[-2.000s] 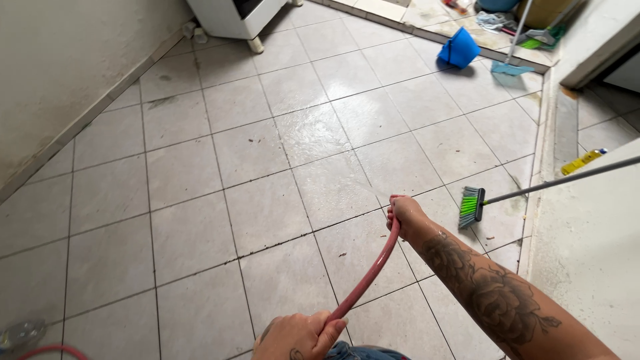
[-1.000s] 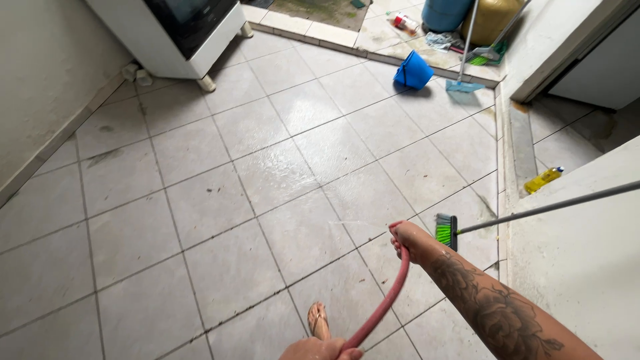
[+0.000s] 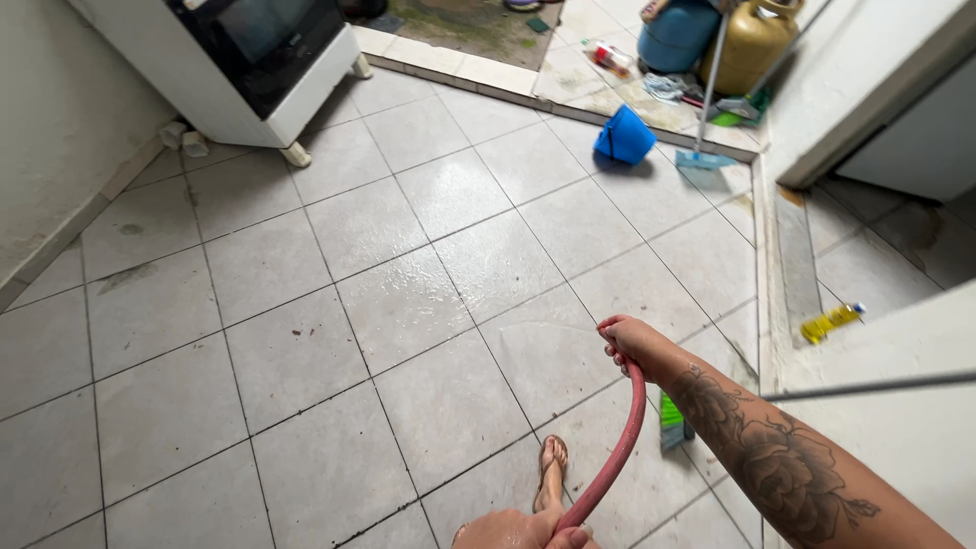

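A pinkish-red rubber hose point(image 3: 616, 457) bends between my hands. My right hand point(image 3: 627, 347) is closed around its outlet end, and a thin stream of water leaves it toward the left. Low in the view, my left hand point(image 3: 518, 531) grips the hose farther back, partly cut off by the frame edge. Wet, shining tiles point(image 3: 427, 282) lie beyond the stream. Partly behind my right forearm is a broom head with green and grey bristles point(image 3: 671, 418), its grey handle point(image 3: 877, 386) reaching to the right edge.
A white stove point(image 3: 305, 103) stands at the upper left. A blue bucket point(image 3: 625, 136) lies tipped near a tiled step point(image 3: 457, 74), beside a light-blue squeegee point(image 3: 703, 159). Gas cylinders point(image 3: 675, 34) stand behind. A yellow bottle point(image 3: 831, 323) lies by the right doorway. My sandaled foot point(image 3: 552, 465) is below.
The view has shifted, bringing more of the stove and the step into sight. A sandaled foot has come into view since the oldest frame. Both hands still hold the hose.
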